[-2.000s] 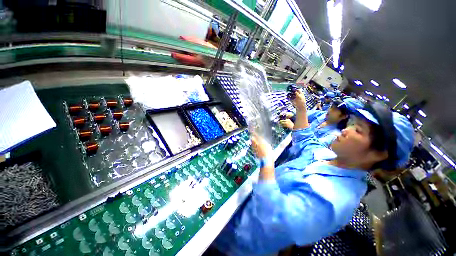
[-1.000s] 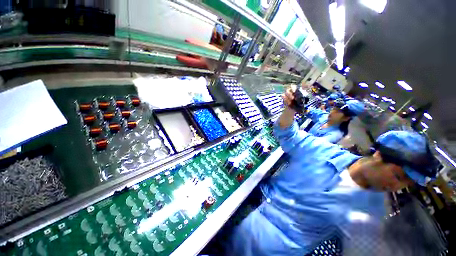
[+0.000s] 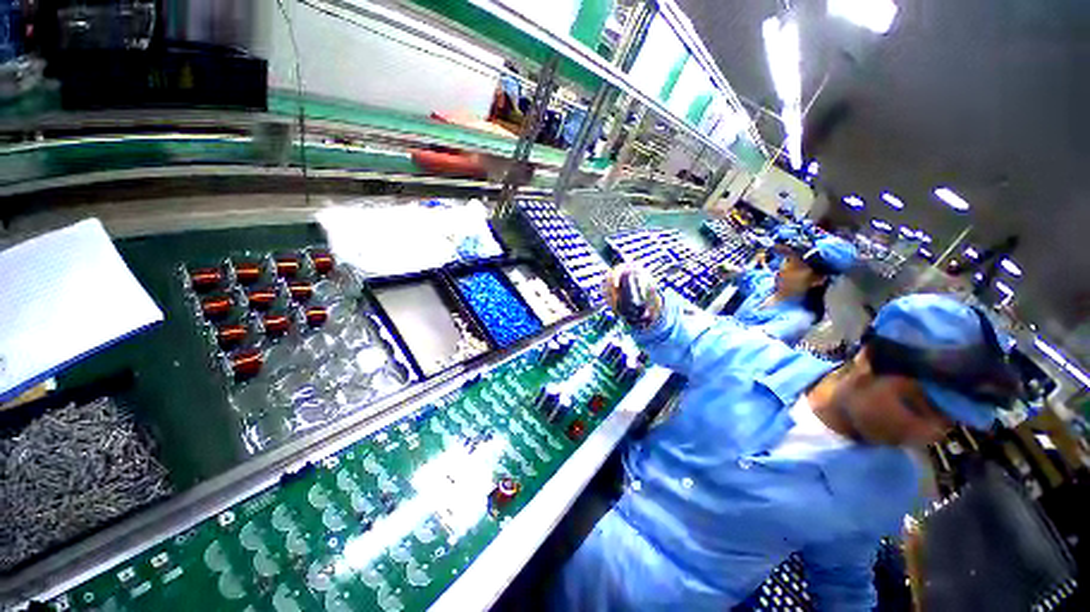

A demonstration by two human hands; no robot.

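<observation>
Neither of my hands is in the picture. A long green circuit board (image 3: 287,526) with rows of white half-filled circle prints lies between the conveyor rails, with bright glare on its middle. One orange-brown coil (image 3: 506,490) stands on it near the pale near rail (image 3: 526,526). Dark cylinders and red parts stand on the boards farther right. Beyond the far rail, a clear blister tray (image 3: 317,365) holds several orange-brown and black coils (image 3: 246,363) at its far and left side; its other pockets look empty.
A pile of silver-grey leaded components (image 3: 78,478) lies at left below a white sheet (image 3: 72,299). Black bins hold blue components (image 3: 496,306) and pale ones. A neighbouring worker in a blue smock (image 3: 729,454) holds a dark object over the line; another worker is behind.
The neighbour's clear plastic sheet has left the raised hand. The neighbour leaned away, and the hand with the dark object has come lower and nearer the boards. The view has shifted slightly.
</observation>
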